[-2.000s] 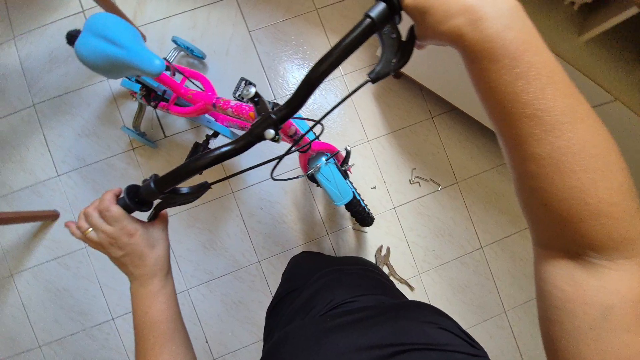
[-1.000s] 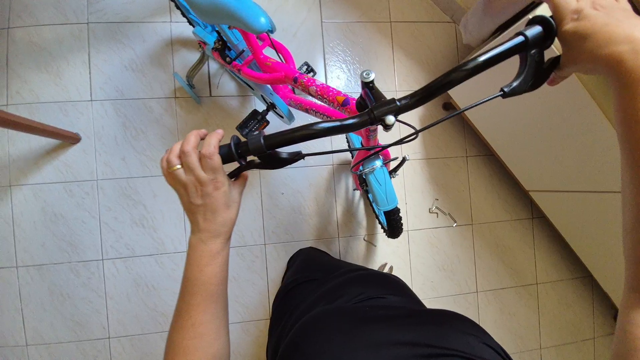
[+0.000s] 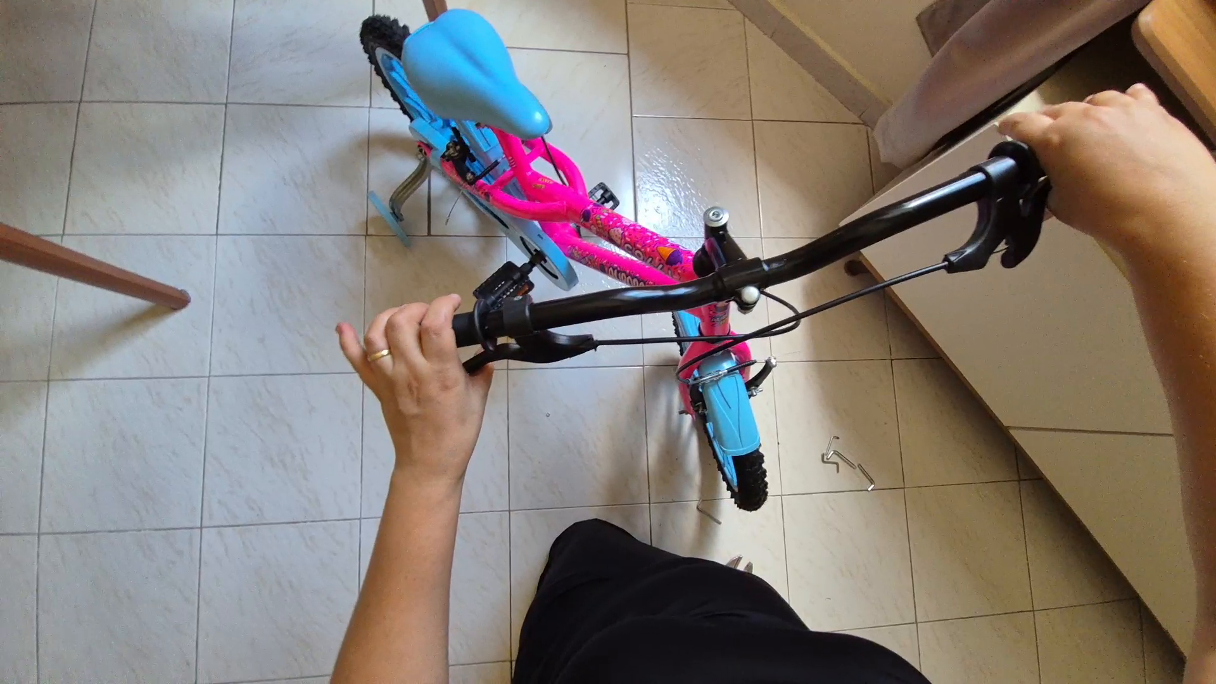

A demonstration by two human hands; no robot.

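My left hand (image 3: 418, 380), with a ring on one finger, is closed around the left grip of a black bicycle handlebar (image 3: 617, 302). The right end of the bar is in my right hand (image 3: 1121, 161), which hides that grip. Brake levers sit beside both hands, and black cables run from them to the stem (image 3: 727, 266). Below stands a small pink bicycle frame (image 3: 627, 233) with a blue saddle (image 3: 470, 71), a blue front mudguard (image 3: 730, 408) and a stabiliser wheel (image 3: 389, 218). The front tyre (image 3: 750, 480) points toward me.
Several hex keys (image 3: 841, 456) lie on the tiled floor right of the front wheel, with another (image 3: 708, 513) near the tyre. A brown wooden leg (image 3: 95, 266) juts in at left. A white cabinet (image 3: 1026, 313) stands at right, under a cloth (image 3: 997, 76).
The handlebar, held in both hands, has turned from a steep slant to a flatter one across the view. The view itself has shifted. Locking pliers seen on the floor earlier are now mostly hidden.
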